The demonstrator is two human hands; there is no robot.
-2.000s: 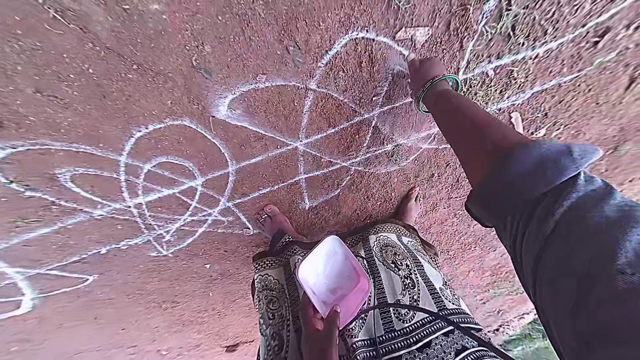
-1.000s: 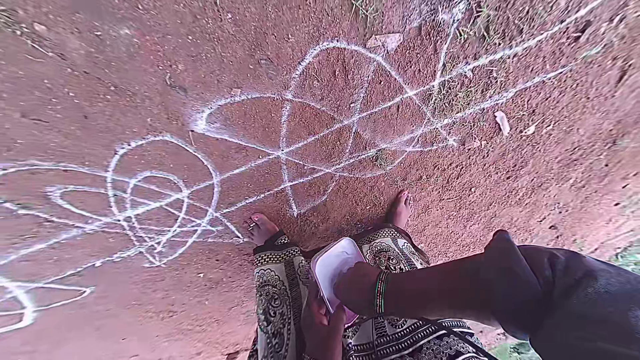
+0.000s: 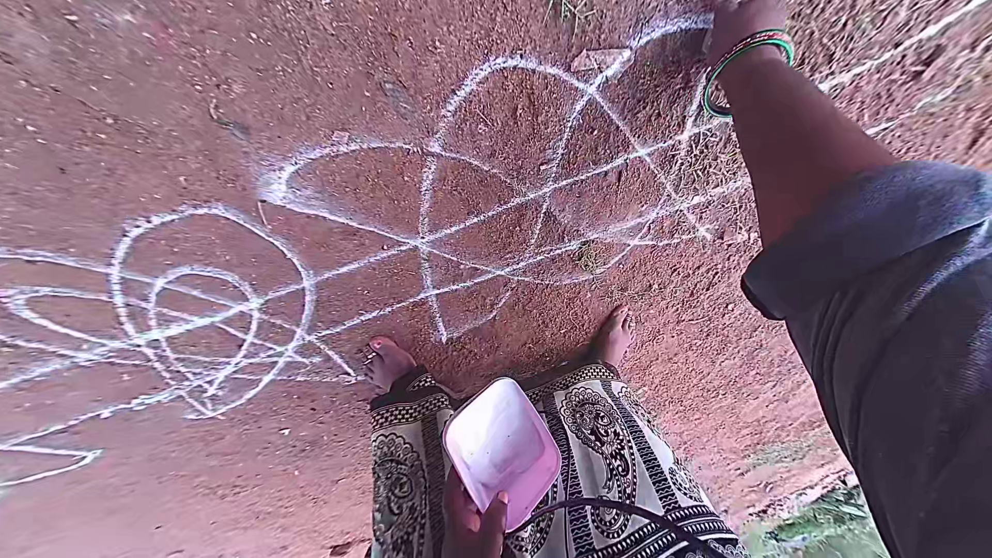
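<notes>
My left hand (image 3: 477, 515) grips the near side of a pink plastic container (image 3: 531, 496) with white powder (image 3: 496, 434) inside, its thumb over the rim, in front of my patterned skirt. My right hand (image 3: 744, 23), with green and red bangles (image 3: 748, 66) at the wrist, reaches to the top edge of the view, low over the ground. The end of a curved white powder line (image 3: 666, 27) meets its fingers. The fingertips are cut off or hidden, so whether they pinch powder cannot be seen. White looped lines (image 3: 422, 244) cross two long straight ones on the reddish soil.
My bare feet (image 3: 387, 363) stand just below the drawn lines. A flat stone fragment (image 3: 601, 60) lies beside the upper curve. Dry grass (image 3: 717, 147) is near my right forearm, and green grass (image 3: 821, 523) grows at the lower right. A dark cord (image 3: 628, 508) crosses the skirt.
A second ago my right hand was in the container; now it is out over the ground at the upper right. A new white arc runs past the stone fragment to it. The left hand keeps the container.
</notes>
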